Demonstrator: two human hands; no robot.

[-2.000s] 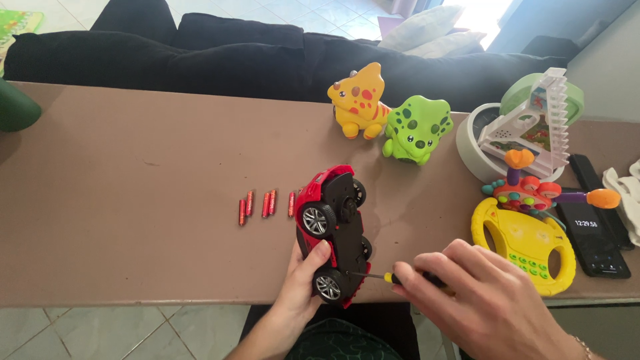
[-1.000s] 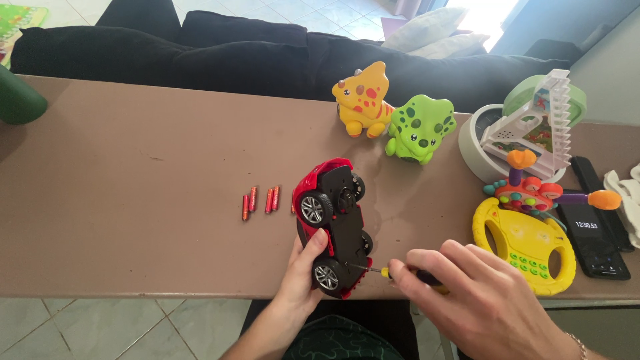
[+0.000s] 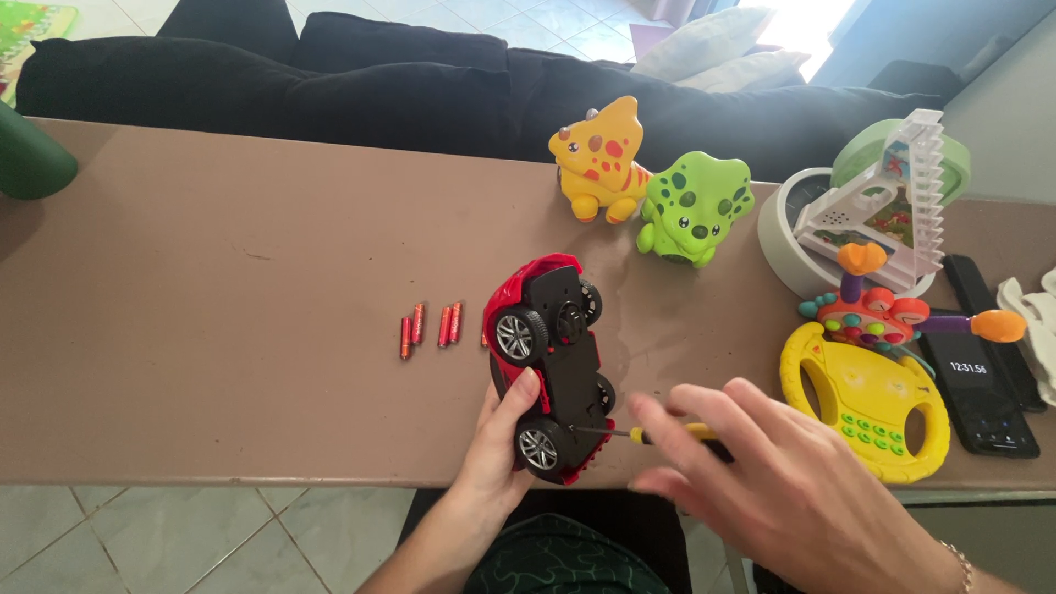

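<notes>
My left hand (image 3: 501,437) grips a red toy car (image 3: 565,371) near one silver-spoked wheel, holding it tilted with its black underside facing me. The tip of a screwdriver (image 3: 639,435) with a yellow and black handle meets the underside near the car's lower end. At that handle is my right hand (image 3: 759,470), its fingers spread and slightly blurred; whether they touch the handle is hard to tell. Several red batteries (image 3: 419,323) lie on the brown table left of the car, one partly hidden behind it.
Yellow (image 3: 602,161) and green (image 3: 697,206) dinosaur toys stand beyond the car. To the right are a yellow toy steering wheel (image 3: 866,404), a crab-like toy (image 3: 874,318), a white round container (image 3: 784,239) and a phone (image 3: 982,412). A green object (image 3: 33,157) is at far left; a dark sofa (image 3: 247,99) stands behind.
The fingers of my right hand, closed around the screwdriver handle before, are now spread. My left hand still holds the toy car in about the same place.
</notes>
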